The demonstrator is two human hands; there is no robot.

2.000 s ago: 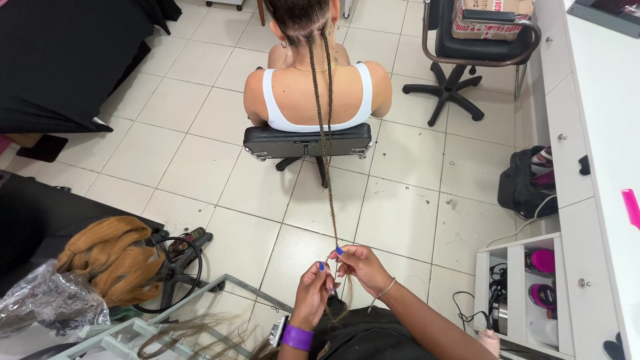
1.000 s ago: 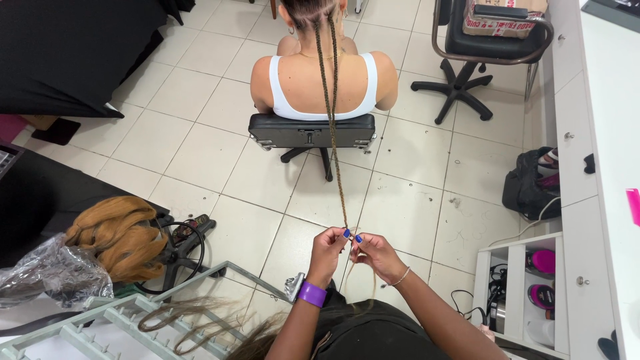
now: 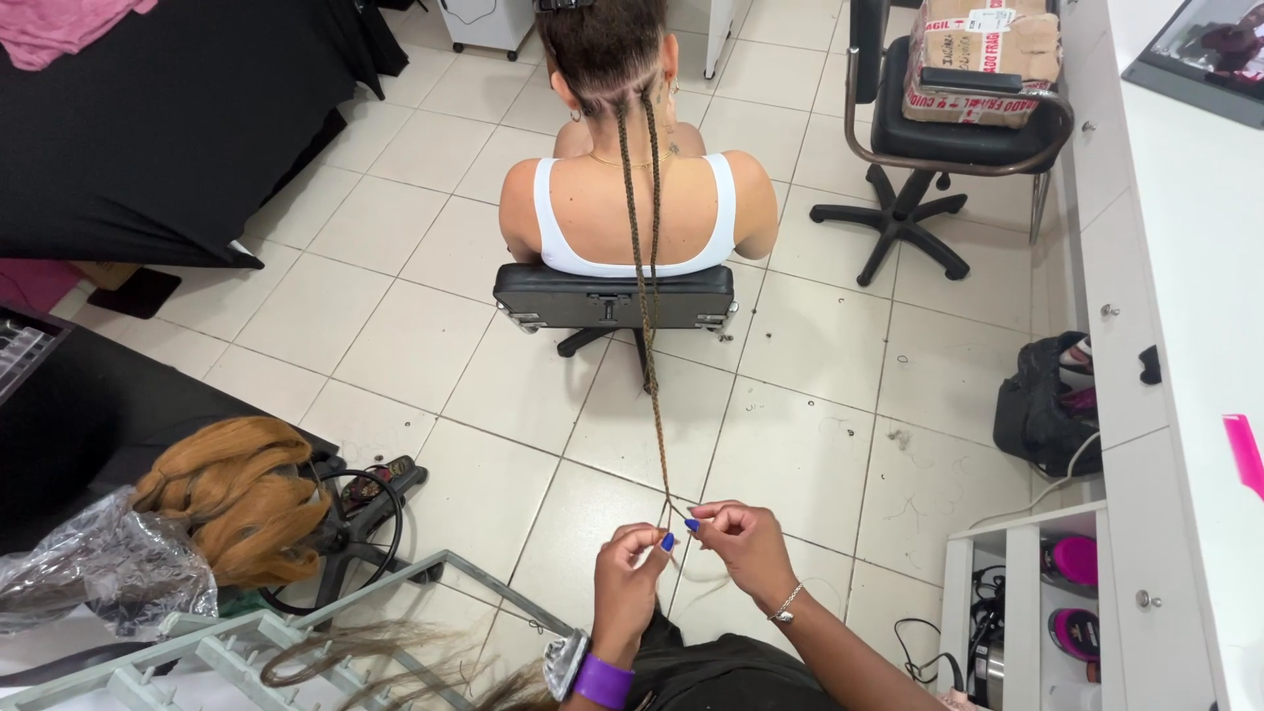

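A person in a white tank top [image 3: 632,212] sits facing away on a black swivel chair [image 3: 612,296]. Two long thin braids [image 3: 632,197] hang from the back of the head, and one long braid stretches taut toward me. At its lower end [image 3: 664,474] the hair splits into strands. My left hand [image 3: 632,568] pinches a strand between thumb and finger, beside the braid's end. My right hand [image 3: 741,543] pinches another strand just to the right, fingertips close to the left ones. A purple band and a grey clip are on my left wrist.
A grey-green rack [image 3: 247,652] with loose hair [image 3: 336,642] lies at lower left, near copper hair bundles [image 3: 237,494] and plastic wrap [image 3: 109,568]. At right are a white drawer counter [image 3: 1136,395], an open shelf unit [image 3: 1027,612], a black bag [image 3: 1037,405] and a chair holding a box [image 3: 978,59].
Both hands have shifted their hold on the strands. The fingertips, close together a second ago, are now slightly apart around the split strands.
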